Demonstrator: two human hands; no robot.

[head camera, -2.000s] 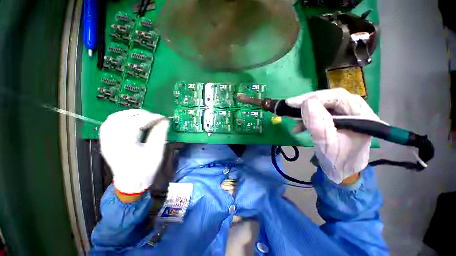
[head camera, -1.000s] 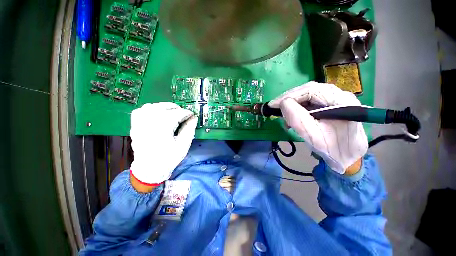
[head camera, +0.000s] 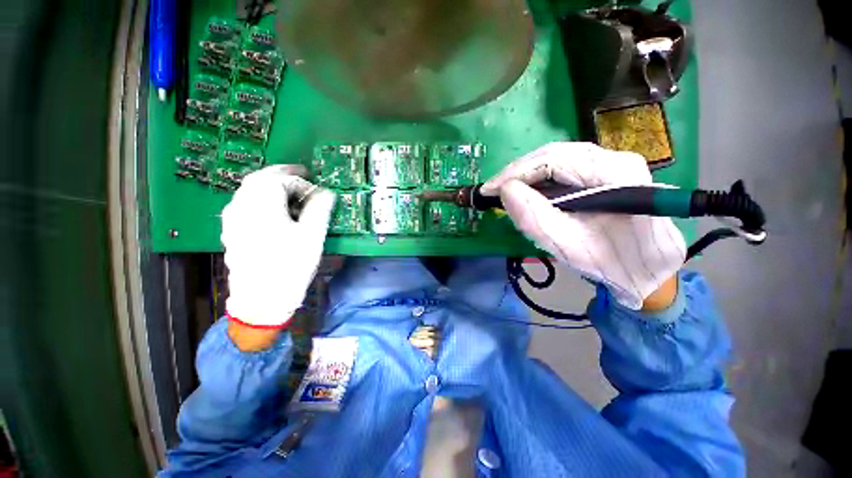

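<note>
The green PCB panel (head camera: 398, 164) lies flat on the mat in front of me, solder side up. My right hand (head camera: 589, 219), in a white glove, holds the soldering iron (head camera: 628, 200) like a pen. The iron's tip is over the lower middle board; whether it touches cannot be told. My left hand (head camera: 276, 247), in a white glove with a red cuff edge, is at the panel's left side, thumb and fingers pinched together. A faint solder wire line runs in from the left. The wire at the fingers is too thin to make out clearly.
A second panel (head camera: 248, 96), component side up, lies at left by a blue stick (head camera: 163, 47). The round translucent hood (head camera: 406, 56) overhangs the back. The iron stand (head camera: 628, 61) and yellow-brown sponge (head camera: 634, 133) are at right. A dark cord (head camera: 542, 303) loops below the mat edge.
Since one second ago my left hand has moved a little left, away from the lower left board. Earlier it came in from further left. The iron's tip has moved from the upper row to the lower.
</note>
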